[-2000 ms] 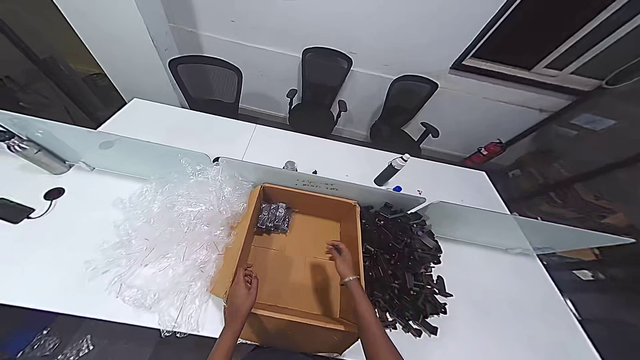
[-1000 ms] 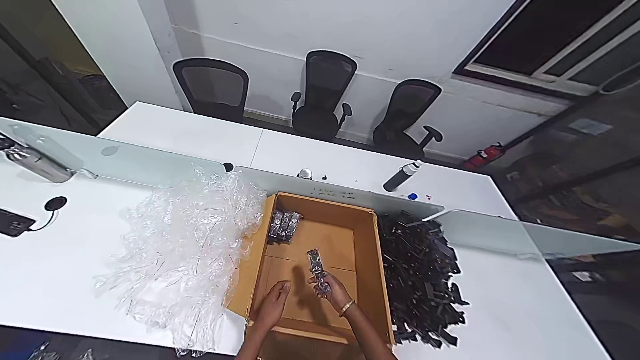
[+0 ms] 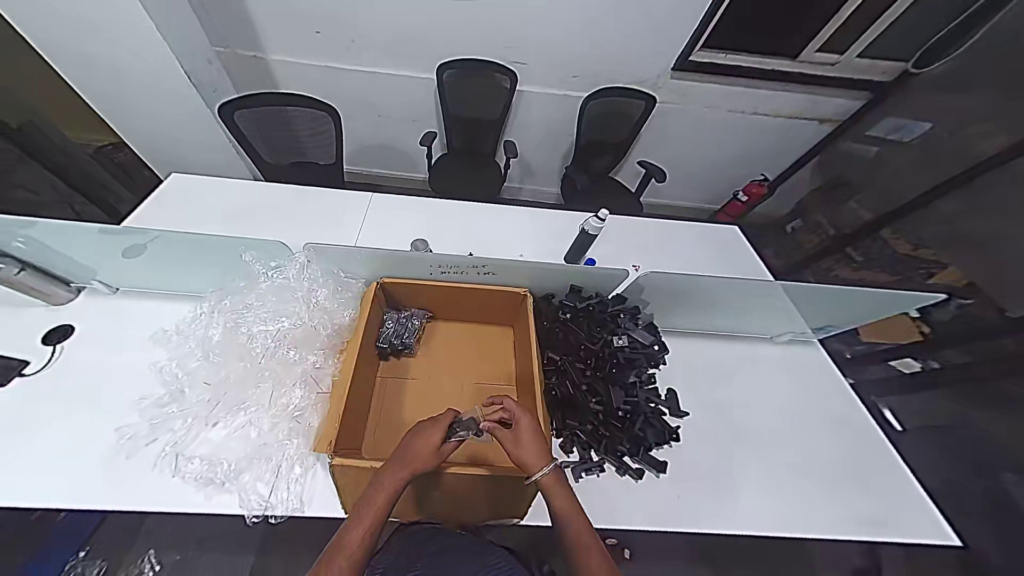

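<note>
Over the near part of an open cardboard box (image 3: 432, 470), my left hand (image 3: 424, 444) grips a small black part in a clear plastic bag (image 3: 464, 428). My right hand (image 3: 516, 436) pinches the end of that bag, a bracelet on its wrist. Several bagged black parts (image 3: 402, 332) lie together in the box's far left corner. Left of the box spreads a heap of clear plastic bags (image 3: 248, 384). A pile of loose black plastic parts (image 3: 608, 384) lies against the box's right side.
Behind the box stand frosted glass dividers (image 3: 720, 308), one with handwriting. A bottle (image 3: 586, 236) is beyond them, a steel flask (image 3: 36, 280) at the far left. Black mesh chairs (image 3: 474, 120) line the far side; a fire extinguisher (image 3: 744, 198) stands at the right.
Two seconds ago both hands were apart over the box. One second ago my right hand held a bagged part; now my left hand grips one, with my right hand at the bag's end.
</note>
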